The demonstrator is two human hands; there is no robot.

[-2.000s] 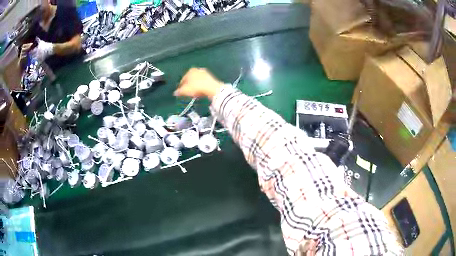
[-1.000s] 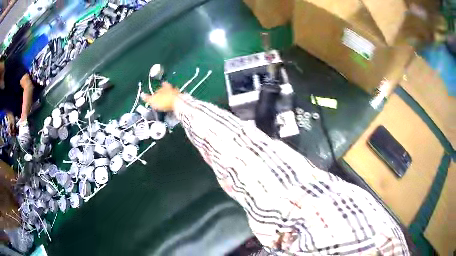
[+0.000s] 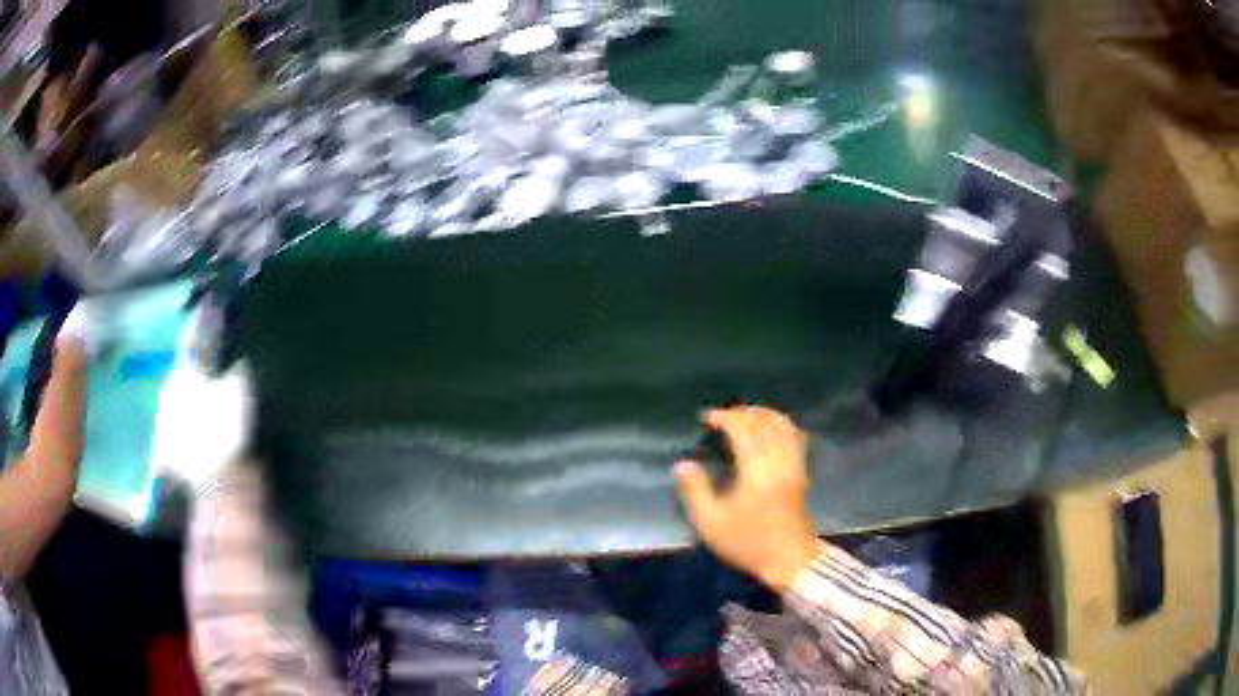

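Note:
The frame is blurred. My right hand (image 3: 758,492) is bare, above the front edge of the dark green bench mat (image 3: 544,313), with thumb and fingers apart and nothing visible in it. My left hand (image 3: 204,424), in a white glove, is at the far left beside a light-blue box (image 3: 129,394); its fingers are too blurred to tell if it holds anything. Many grey-white round end pieces (image 3: 530,150) with thin white tails lie heaped across the back of the mat. The screw feeder (image 3: 972,238) stands at the right, with a black driver (image 3: 958,326) lying at it.
Another person's forearm (image 3: 41,442) reaches up at the left edge by the light-blue box. Below the bench edge is a blue crate (image 3: 408,587) with silver tubes (image 3: 421,646). Cartons (image 3: 1169,204) stand at right. A smartphone (image 3: 1140,551) lies on cardboard (image 3: 1087,558).
My right hand has drawn back from the end pieces to the bench's front edge. My gloved left hand has come into view. The view has turned, showing the crate below the bench.

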